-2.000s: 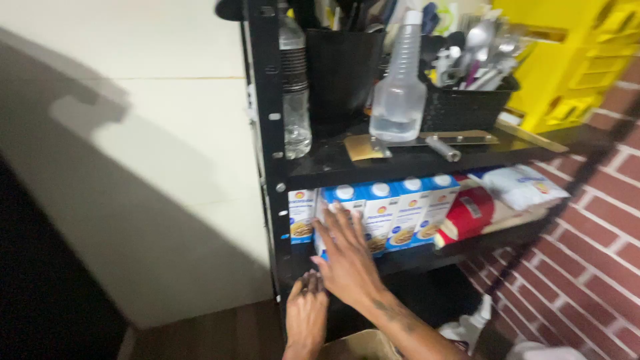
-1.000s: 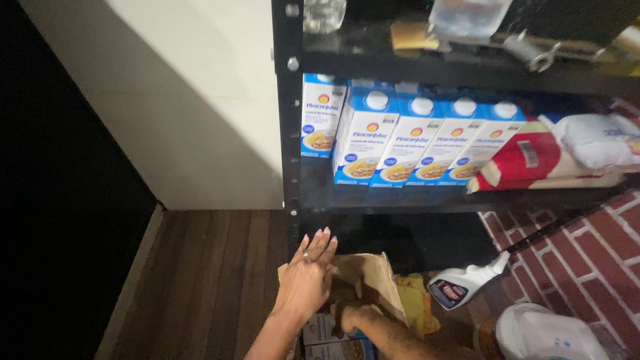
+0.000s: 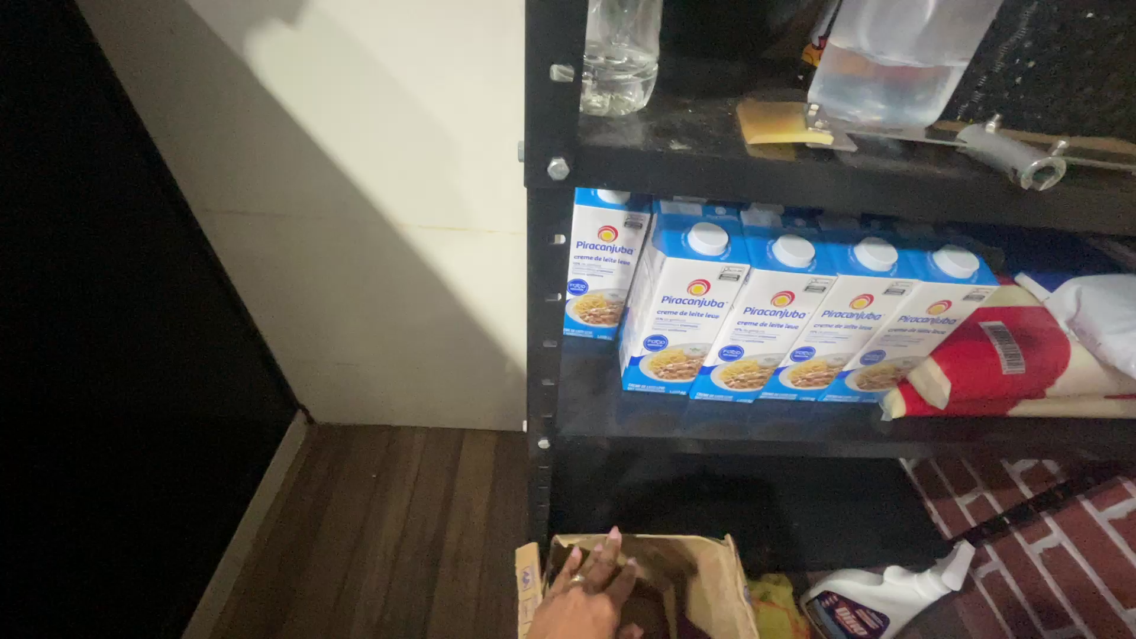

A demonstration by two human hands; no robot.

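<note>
At the bottom of the head view, my left hand (image 3: 587,596) is over the near left part of an open cardboard box (image 3: 710,568), fingers spread and a ring on one finger. What lies under its palm is hidden. My right hand is not clearly seen; a small bit of skin shows at the bottom edge beside the left hand. Above the box, several blue and white cream cartons (image 3: 679,311) with white caps stand in a row on the black metal shelf (image 3: 595,417). One more carton (image 3: 605,266) stands apart at the left, behind the shelf post.
Right of the cartons lie red and cream packages (image 3: 1003,355) and a white bag (image 3: 1100,319). A white spray bottle (image 3: 896,595) lies tilted right of the box. The upper shelf holds a clear bottle (image 3: 621,62), a translucent bottle (image 3: 896,71) and a metal tool (image 3: 1012,155).
Two seconds ago both hands were up by the cartons and shelf edge. One second ago they were at the box, the right reaching inside; now the right is almost out of view.
</note>
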